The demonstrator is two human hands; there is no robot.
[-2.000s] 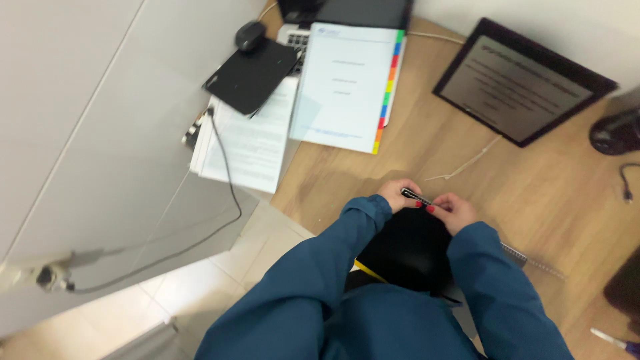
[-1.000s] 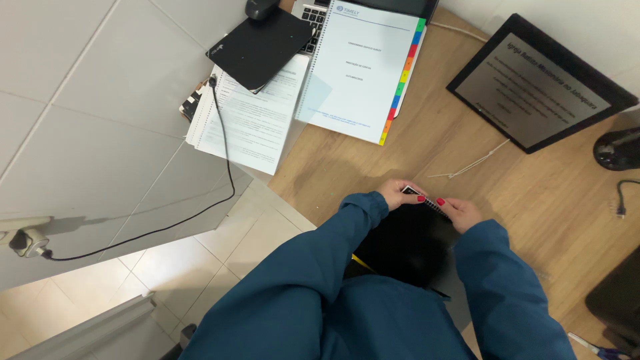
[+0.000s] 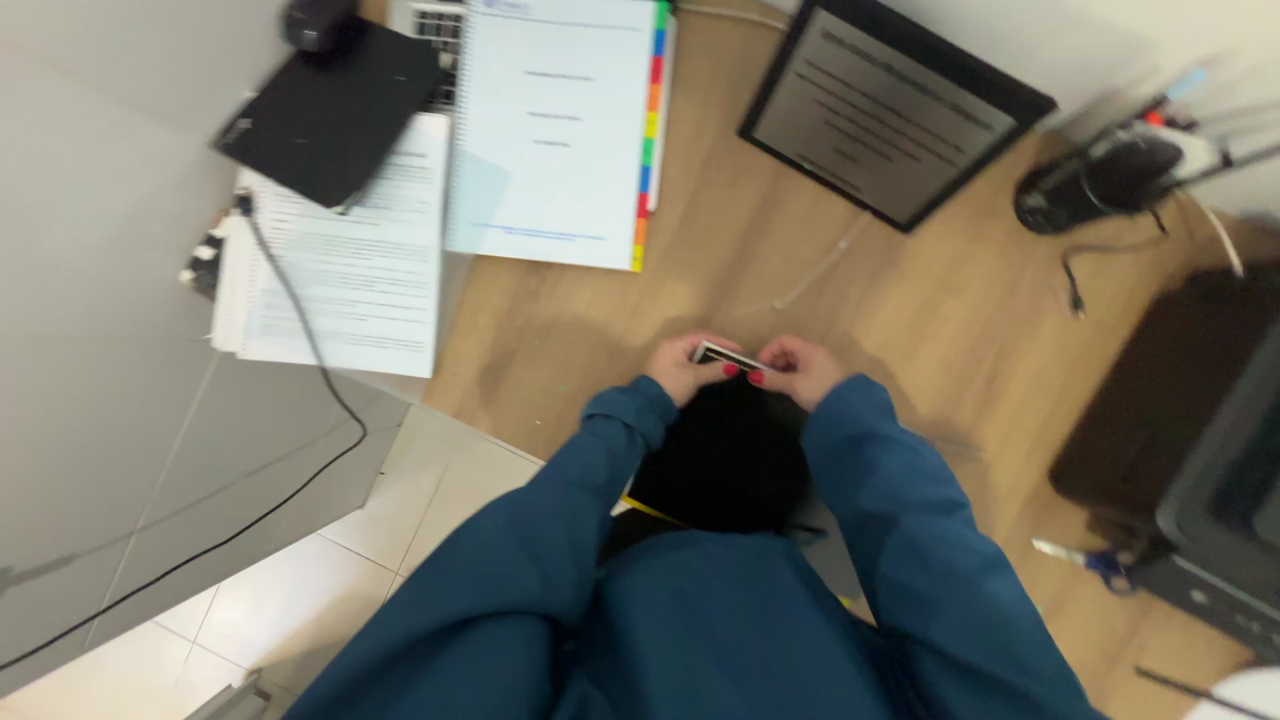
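Note:
My left hand (image 3: 690, 368) and my right hand (image 3: 800, 372) pinch a small flat dark strip with a pale edge (image 3: 726, 356) between them, near the desk's front edge. Its exact kind cannot be told. Just below the fingers lies a black sheet or cover (image 3: 725, 455), partly hidden by my sleeves, with a yellow edge showing at its lower left. A spiral-bound document with coloured index tabs (image 3: 555, 140) lies ahead and to the left, over part of a laptop (image 3: 437, 30).
At left, printed papers (image 3: 350, 270) lie under a black flat pad (image 3: 330, 110) with a computer mouse (image 3: 318, 22) at its top. A framed sign (image 3: 890, 110) stands ahead. Scissors (image 3: 1095, 562) lie at right beside a printer (image 3: 1230, 490). A black cable (image 3: 310, 335) trails left.
Both hands stay together at the dark strip near the desk edge, their grip little changed. The view has shifted, showing more of the desk's right side.

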